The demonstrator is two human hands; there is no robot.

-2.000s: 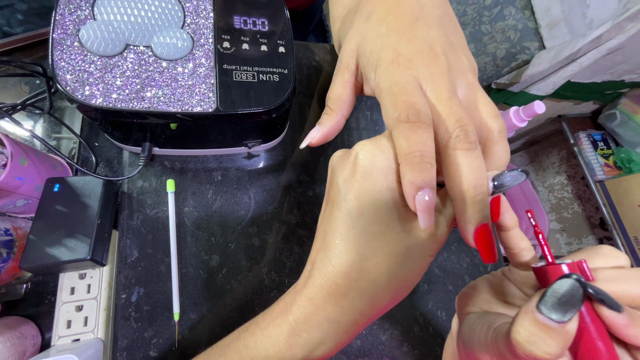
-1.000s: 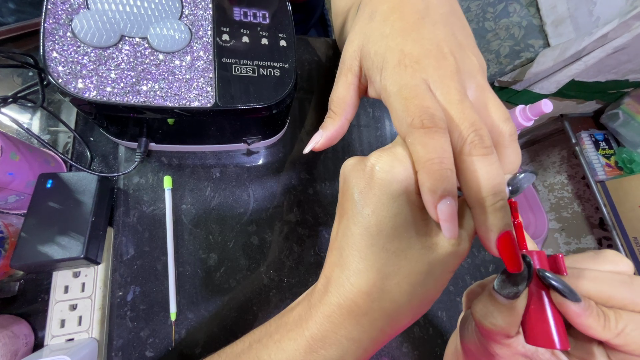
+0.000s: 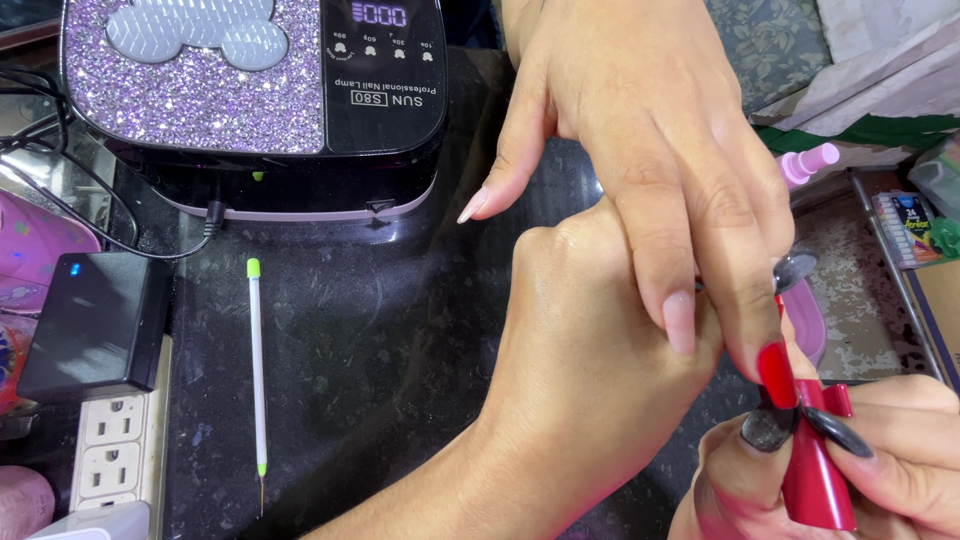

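Observation:
My left hand reaches up from the bottom edge and holds the fingers of another person's hand from below; its own fingers are mostly hidden. A dark nail of mine shows beside those fingers. Two nails of the other hand are pale, and one is glossy red. At the lower right, my right hand pinches a red nail polish brush cap close below the red nail. The cap's brush is largely hidden; a small red bit shows above the nail.
A glittery nail lamp stands at the upper left. Below it lies a thin white liner brush with green ends. A black power adapter, cables and a socket strip are at left. A pink bottle stands behind the hands.
My right hand has brought the brush cap in beside the red nail. The brush stood clearly visible two seconds ago and is now mostly hidden. My left hand keeps its hold.

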